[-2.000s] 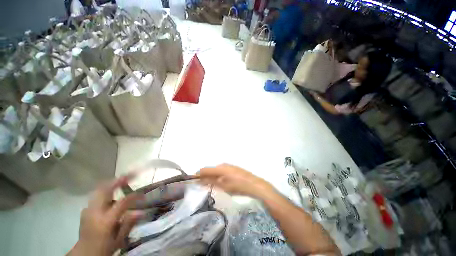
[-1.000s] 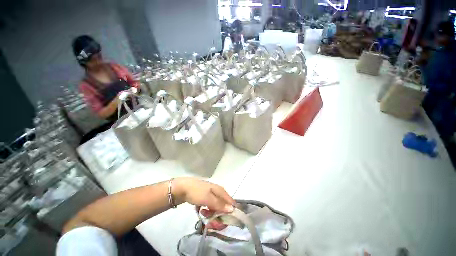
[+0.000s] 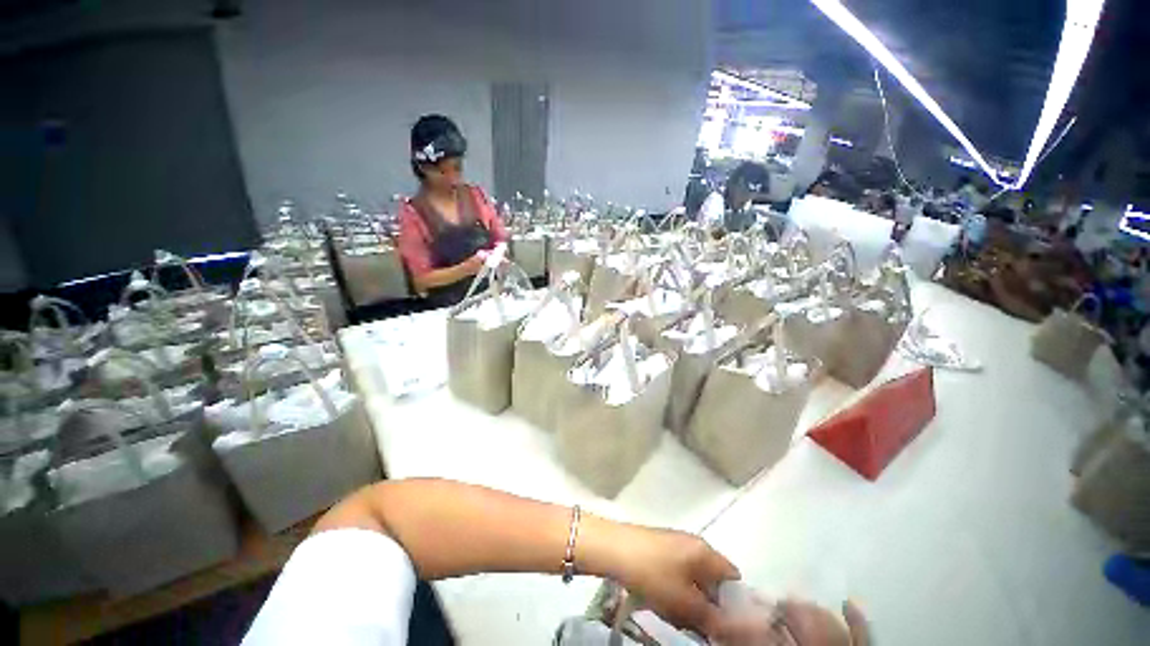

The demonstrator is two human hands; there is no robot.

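The taupe handbag in front of me (image 3: 603, 631) shows only as a small part of its handle and rim at the bottom edge. My left hand (image 3: 687, 583) reaches over it from the left, fingers bent down, beside a blurred whitish patch. My right hand (image 3: 820, 623) is blurred and cut off by the bottom edge, close to the left fingertips. Whether either hand grips anything is not clear. The bag's body is out of the picture.
Stuffed taupe bags (image 3: 618, 416) stand in rows beyond my left arm. More bags (image 3: 296, 442) stand on wooden boards at left. A red sign (image 3: 879, 423) is on the white table (image 3: 807, 543). A coworker (image 3: 448, 227) stands behind the bags. A blue object (image 3: 1126, 578) is at the right edge.
The view has swung left. The handbag has gone mostly below the picture, and my left hand has moved right relative to its handles. My right hand has come into view beside it.
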